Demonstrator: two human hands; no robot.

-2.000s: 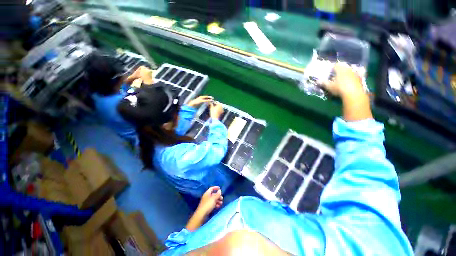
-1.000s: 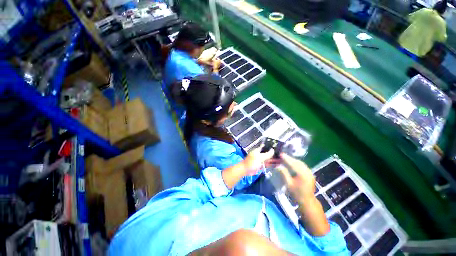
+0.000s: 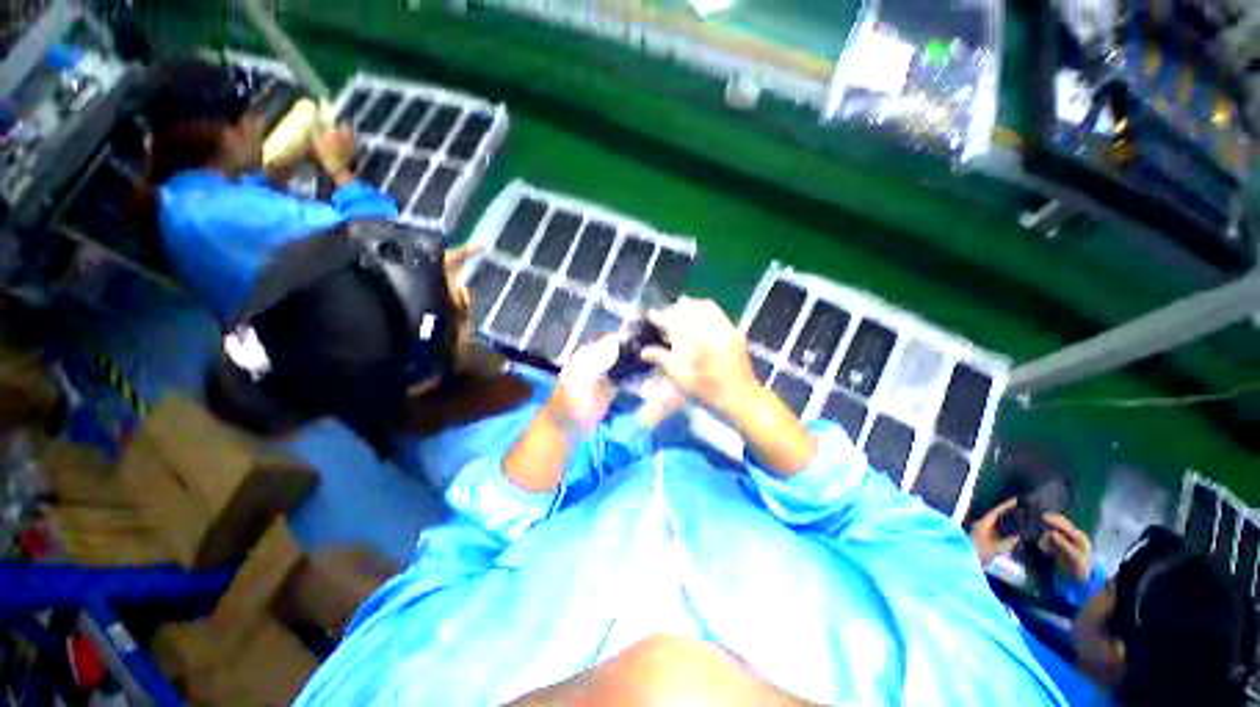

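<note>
A small dark phone housing is held between both hands in front of my chest, blurred and mostly covered by the fingers. My left hand grips it at its left side. My right hand is on its right side, fingers bent over it. A white blister tray with black housings in its pockets lies on the green bench just right of my hands. One pocket in its upper row looks pale, with no black part showing.
Workers in blue smocks sit at the left and lower right. More filled trays lie along the bench. A clear-wrapped bag and a dark tray of parts are on the raised shelf. Cardboard boxes stand at lower left.
The view has turned, so the tray now sits right of my hands and a worker at lower right has come into view. My hands are closer together around the housing.
</note>
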